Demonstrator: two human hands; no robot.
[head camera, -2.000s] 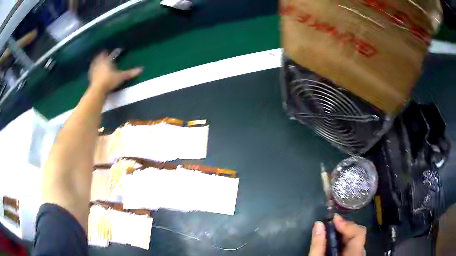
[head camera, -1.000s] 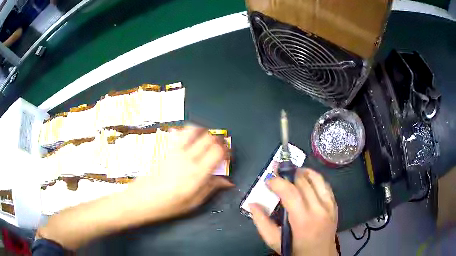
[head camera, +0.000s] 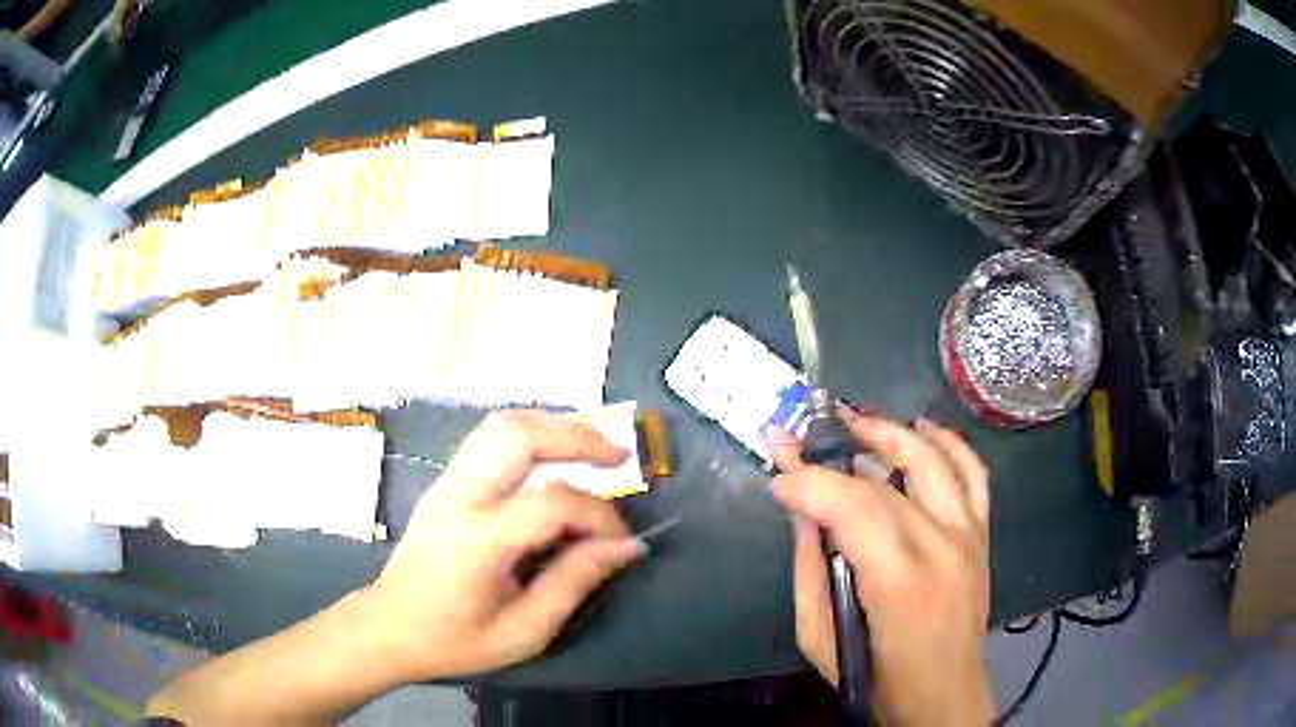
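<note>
My left hand (head camera: 526, 547) holds a white display module (head camera: 604, 433) with an orange flex tab (head camera: 654, 443) at its right end. A short thin strand of solder wire (head camera: 661, 527) sticks out between the left thumb and forefinger. My right hand (head camera: 903, 547) holds the black-handled soldering iron (head camera: 850, 625), its silver tip pointing up and away. The right fingertips also touch the near end of a white, phone-like board (head camera: 732, 381) with a blue patch, which lies tilted on the mat. The module and the board are apart.
Rows of overlapping white modules (head camera: 526, 334) with orange edges lie at left, beside a white foam tray (head camera: 57, 313). The red tip-cleaning tin (head camera: 1019, 341) stands at right, below the fan (head camera: 967, 100) and cardboard box (head camera: 1137, 43). Black equipment (head camera: 1180, 327) stands at the right.
My left hand has moved off the module rows with one module in it. The phone-like board has turned and shows its blue patch beside my right fingers. The view has shifted.
</note>
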